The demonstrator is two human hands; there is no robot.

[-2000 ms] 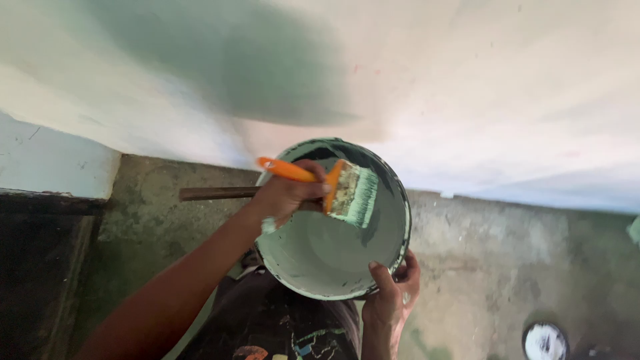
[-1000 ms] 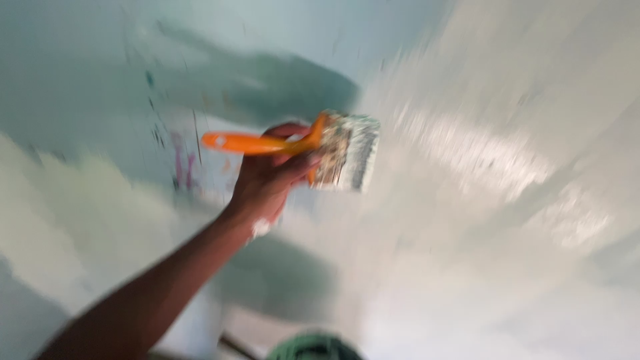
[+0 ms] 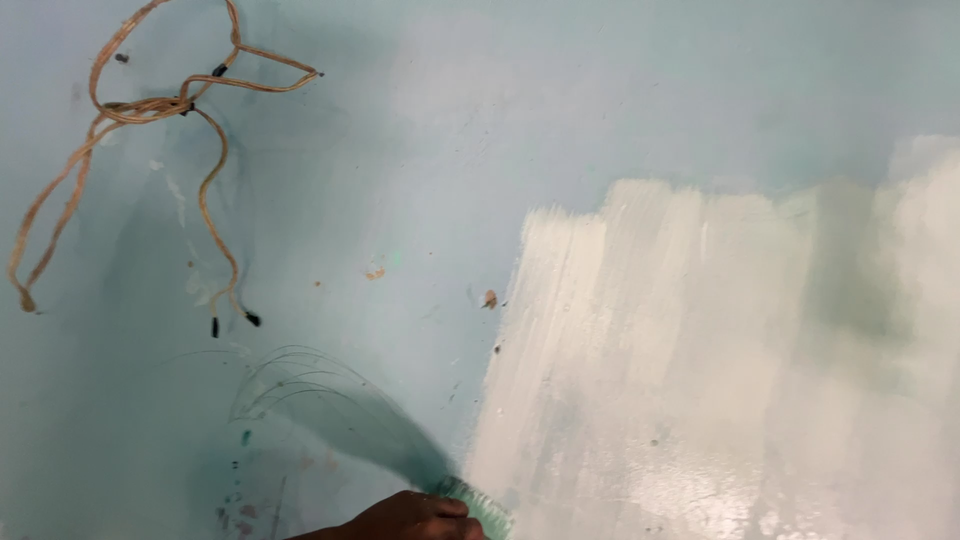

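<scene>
My left hand (image 3: pixel 412 517) is at the bottom edge, closed around a wide paintbrush (image 3: pixel 480 506). Only the green-coated bristles show; the orange handle is hidden. The bristles lie against the wall at the left border of a patch of fresh off-white paint (image 3: pixel 637 337). Around that patch the wall (image 3: pixel 375 187) is pale blue-green. My right hand is out of view, and so is the paint bucket.
A tan electrical cord (image 3: pixel 217 150) hangs in loops from the wall at upper left, its split ends tipped in black. Small chips and holes, such as a brown one (image 3: pixel 490 299), mark the surface. Thin pencil-like curved lines (image 3: pixel 300 367) cross the wall lower left.
My left hand has moved the brush from over the paint bucket to the wall. The view has swung up the wall, and the bucket and my right hand have left it.
</scene>
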